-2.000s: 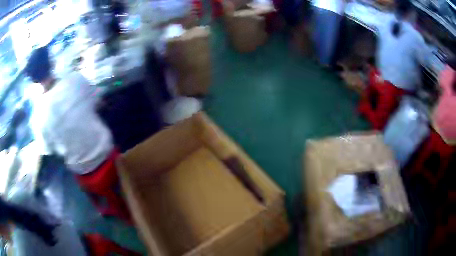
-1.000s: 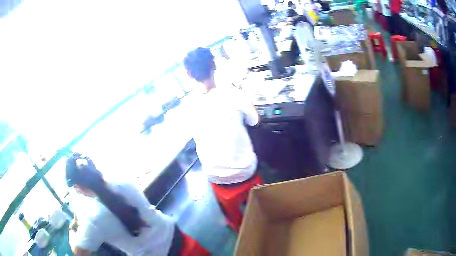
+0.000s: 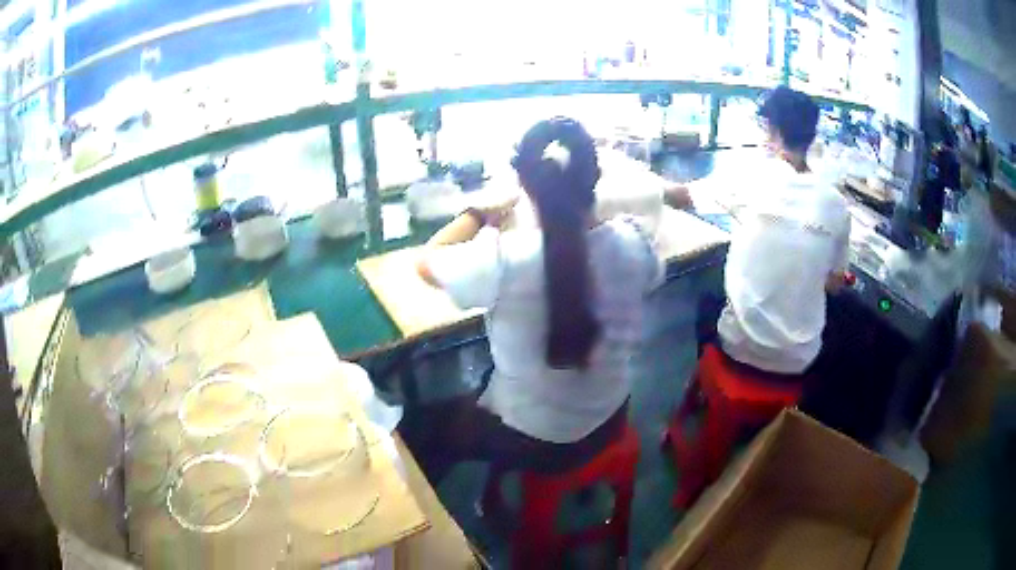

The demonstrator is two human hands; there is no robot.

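Several thin white rings lie on brown cardboard at the lower left. One ring (image 3: 212,523) is nearest, with others just behind and to its right. Fine wires show across some of them. The cardboard sheet (image 3: 379,514) covers the bench, with something white and cloudy at its right edge. Neither of my hands is in the picture.
A person (image 3: 535,334) sits on a red stool (image 3: 579,501) at a pale work board (image 3: 390,292). Another person (image 3: 785,256) sits to the right. An open carton (image 3: 735,518) stands at the lower right. White bowl-like parts (image 3: 260,237) stand behind the rings.
The view has swung left, from the aisle and cartons to the window-side bench. The rings have come into view, and the open carton now shows at the lower right.
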